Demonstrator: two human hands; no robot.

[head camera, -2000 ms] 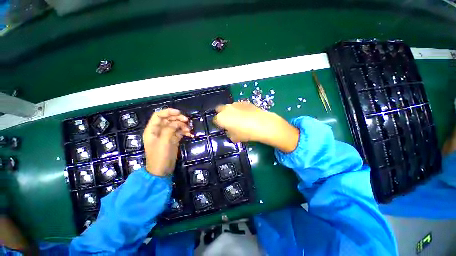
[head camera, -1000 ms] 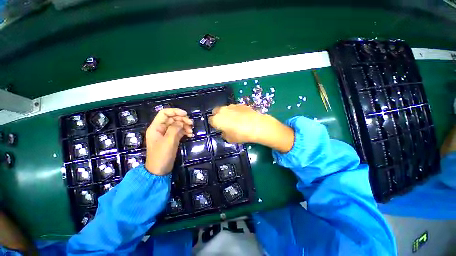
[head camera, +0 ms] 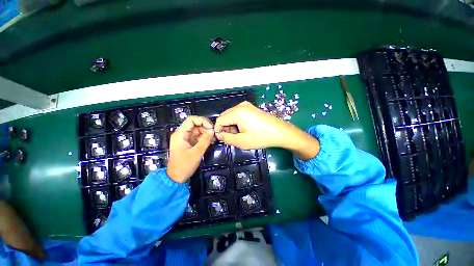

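Observation:
My left hand [head camera: 188, 150] is over the middle of a glossy black tray [head camera: 267, 200], its thumb and fingers pinched on a small dark thing, seemingly a module, almost wholly hidden. My right hand [head camera: 249, 127] comes from the right, and its thumb and fingertip meet the left fingertips; a tiny pale glint shows there, but I cannot tell what the right fingers hold. Dark modules with silvery tops [head camera: 150, 141] sit in the tray's left and lower right pockets. Some pockets under and beside my hands show bare shiny plastic. A loose pile of tiny silvery-pink pieces [head camera: 282, 106] lies right of the tray.
Brass-coloured tweezers [head camera: 350, 98] lie right of the pile. Stacked black trays [head camera: 421, 130] stand at the right. Beyond the white edge rail [head camera: 171, 82], two modules [head camera: 219, 44] lie on the dark green belt. Loose modules [head camera: 21, 155] and another person's arm [head camera: 18, 231] are at the left.
My right hand has moved left, and its fingertips now meet those of my left hand. The whole view has shifted slightly, so the tray and bench sit further right.

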